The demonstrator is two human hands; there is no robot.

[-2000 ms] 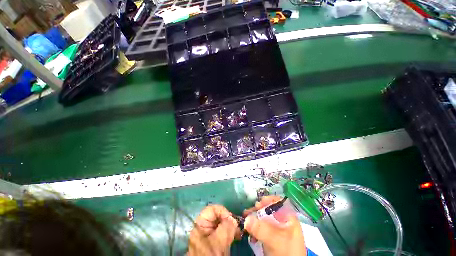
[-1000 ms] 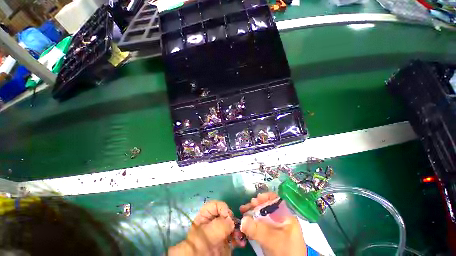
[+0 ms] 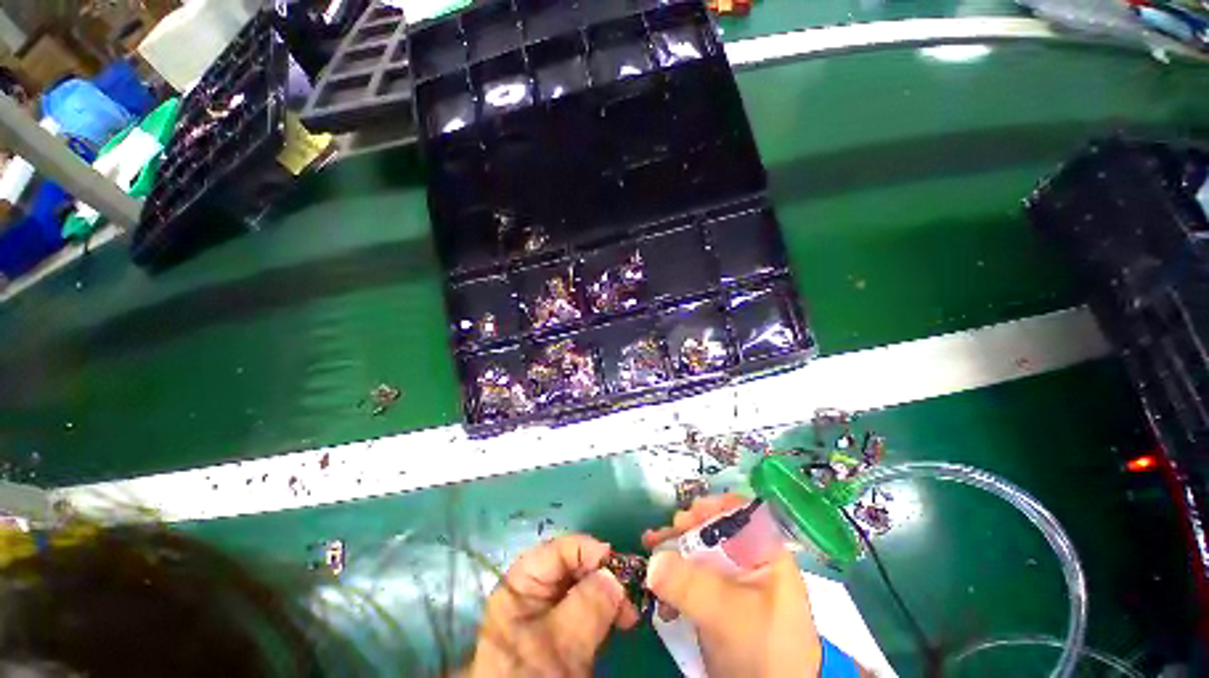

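My left hand [image 3: 554, 603] pinches a small wired component [image 3: 626, 572] between thumb and fingers at the lower middle. My right hand [image 3: 743, 603] holds a syringe [image 3: 743, 536] with pink-red liquid like a pen, its tip end at the component and hidden by the fingers. A green adapter head [image 3: 809, 510] caps the barrel. A clear air hose [image 3: 1047, 517] curls from it to the right. A black blister tray [image 3: 583, 166] lies ahead; several near pockets hold wired components, and a few components lie in its middle area.
Loose components [image 3: 723, 444] lie around the green head. A white paper sheet [image 3: 842, 623] is under my right hand. A pale rail [image 3: 358, 470] crosses the bench. A black stack [image 3: 1127, 252] and a small red light [image 3: 1142, 464] are at right. Another tray [image 3: 219, 133] leans upper left.
The view has shifted, so the tray appears higher. A loose component on the green belt at left has moved slightly right. Both hands stay together at the component, with the syringe still in my right hand.
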